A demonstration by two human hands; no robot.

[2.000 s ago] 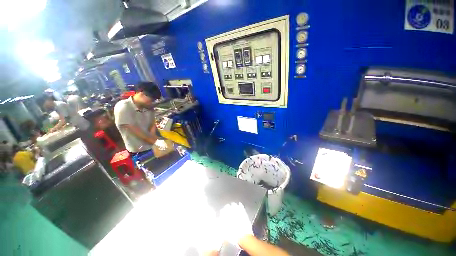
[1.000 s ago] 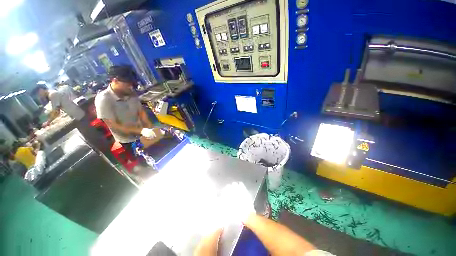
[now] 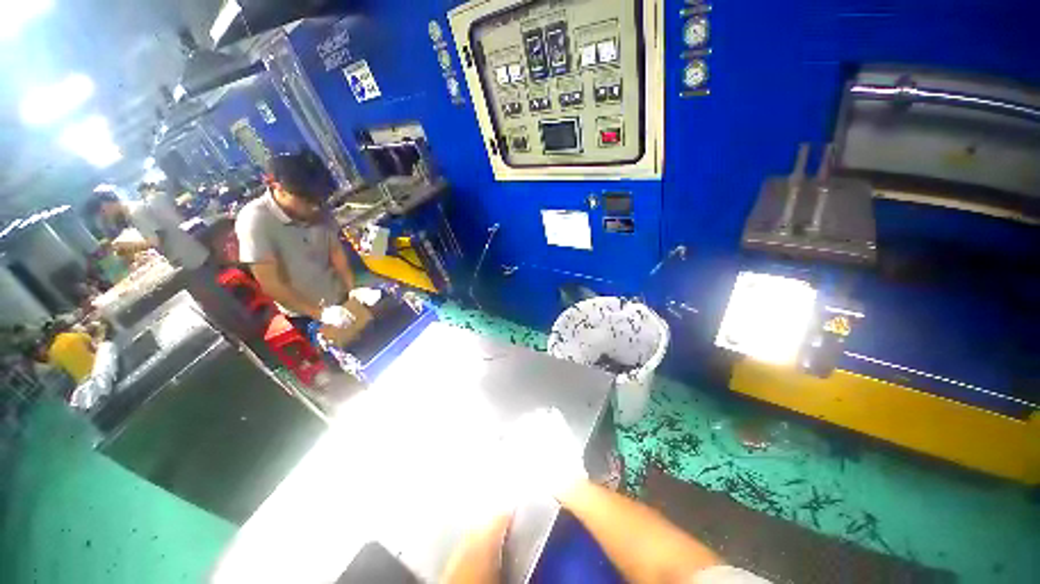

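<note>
The metal bench [image 3: 342, 496] is strongly overexposed in front of me. My left hand [image 3: 502, 462] and my right hand [image 3: 550, 447] are white blurs close together over the bench's near right part. Only my two bare forearms show clearly, coming up from the bottom edge. The glare hides the fingers and anything they hold. A dark flat corner of something [image 3: 374, 566] lies on the bench at the bottom edge.
A white bucket [image 3: 610, 333] with black strips stands past the bench's right corner. Black scraps litter the green floor. A blue press with a control panel [image 3: 559, 97] stands ahead. A person [image 3: 299, 245] works at a blue bin [image 3: 393, 342] on the left.
Since two seconds ago the view has tilted down and my forearms have come further into view. The dark corner has appeared at the bottom edge. The other person's hands have shifted over the bin.
</note>
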